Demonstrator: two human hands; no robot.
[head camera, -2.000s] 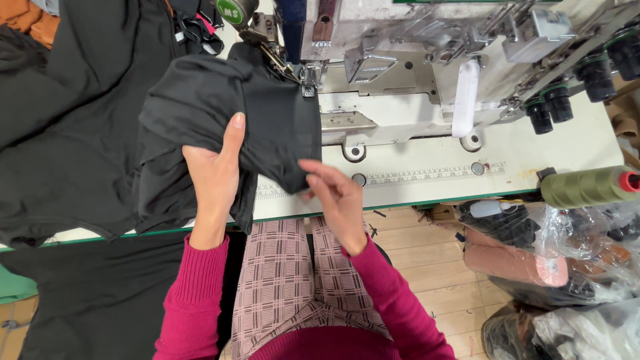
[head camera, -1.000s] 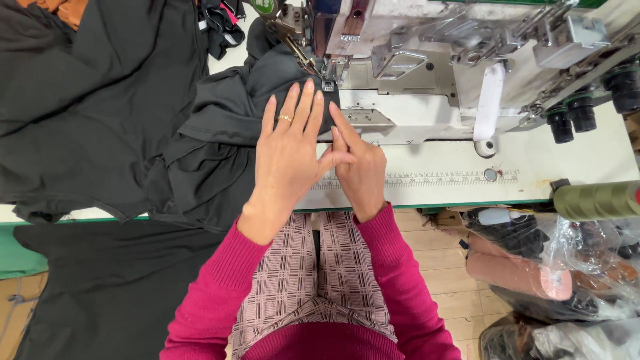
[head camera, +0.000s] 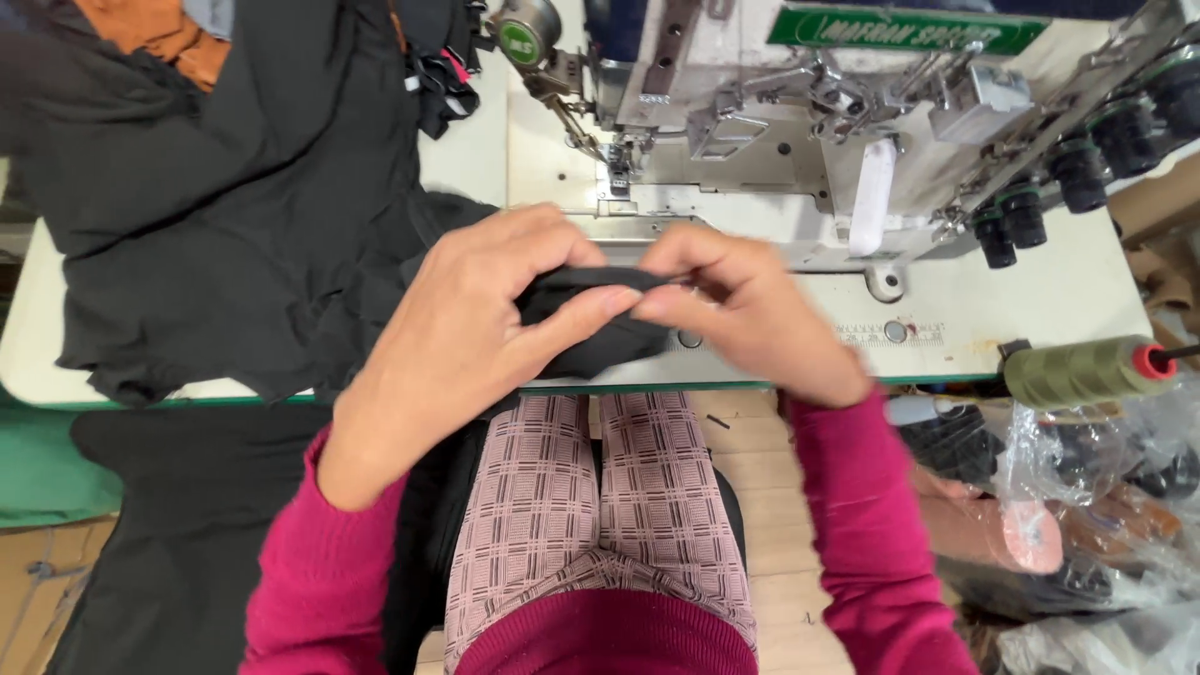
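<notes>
My left hand pinches a folded edge of black fabric between thumb and fingers, just above the table's front edge. Opposite it, my right hand grips the same edge, its thumb tip close to the left thumb. Behind both hands stands an industrial sewing machine; its presser foot shows no fabric beneath it. The held fabric reaches left behind my left hand towards a large heap of black fabric.
A green thread cone lies sideways at the table's right edge. Plastic-wrapped goods are below it. More black cloth hangs in front of the table at left. Orange fabric and small dark pieces lie behind the heap.
One second ago both hands lay flat on the fabric by the presser foot. The fabric is now off the foot, nearer my body, with its edge held between both hands.
</notes>
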